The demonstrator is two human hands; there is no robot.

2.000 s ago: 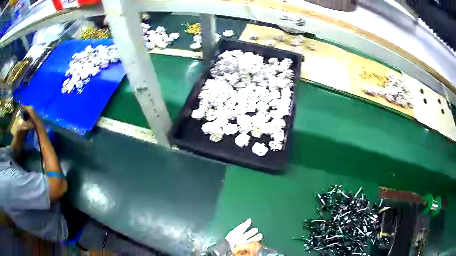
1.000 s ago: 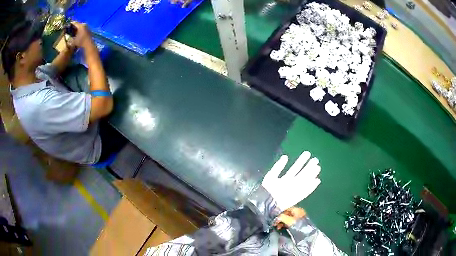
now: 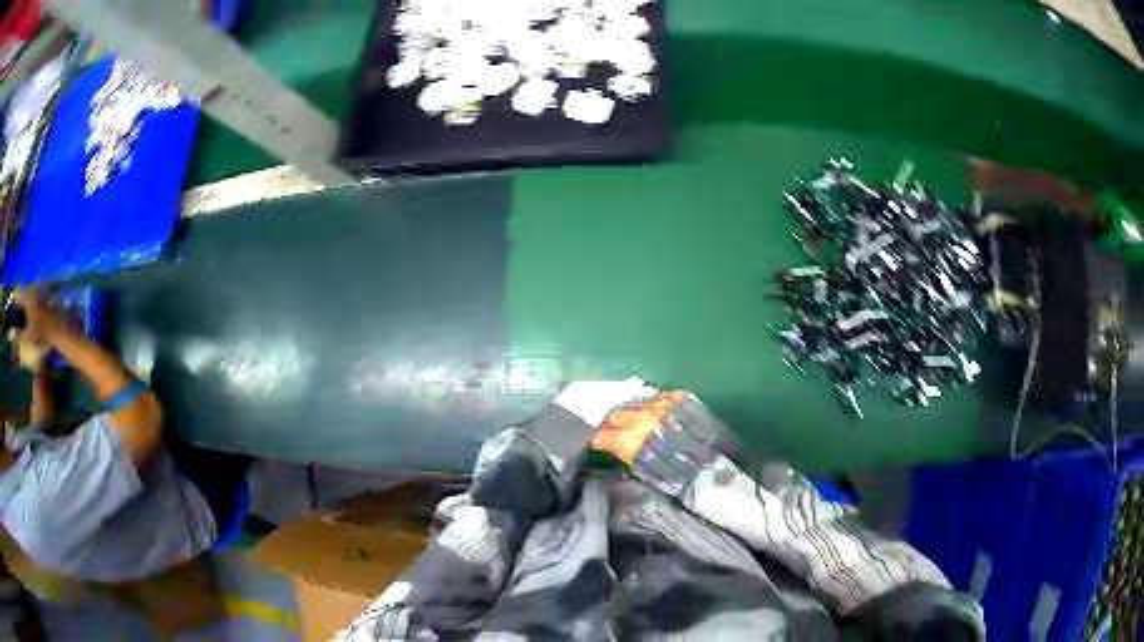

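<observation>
My left hand (image 3: 600, 398), in a white glove, is at the bench's near edge, low in the middle of the view, foreshortened and blurred. My right hand (image 3: 637, 426), bare or tan-orange at the fingers, lies against it, near the glove's cuff. Whether either hand holds anything cannot be told. A loose pile of small dark leaded parts (image 3: 878, 295) lies on the green mat to the right, apart from my hands. A black tray (image 3: 502, 151) with white moulded parts (image 3: 533, 50) is at the top, cut off by the frame.
A dark soldering station (image 3: 1064, 307) with a cable stands right of the pile, by a green spool (image 3: 1120, 226). Blue crates (image 3: 1004, 527) are at lower right. A person (image 3: 100, 495) works at far left by a blue sheet (image 3: 113, 207). A cardboard carton (image 3: 345, 552) is below the bench.
The view has swung down and right. The gloved left hand, spread over the mat a second ago, is now drawn back to the bench edge with the right hand against it.
</observation>
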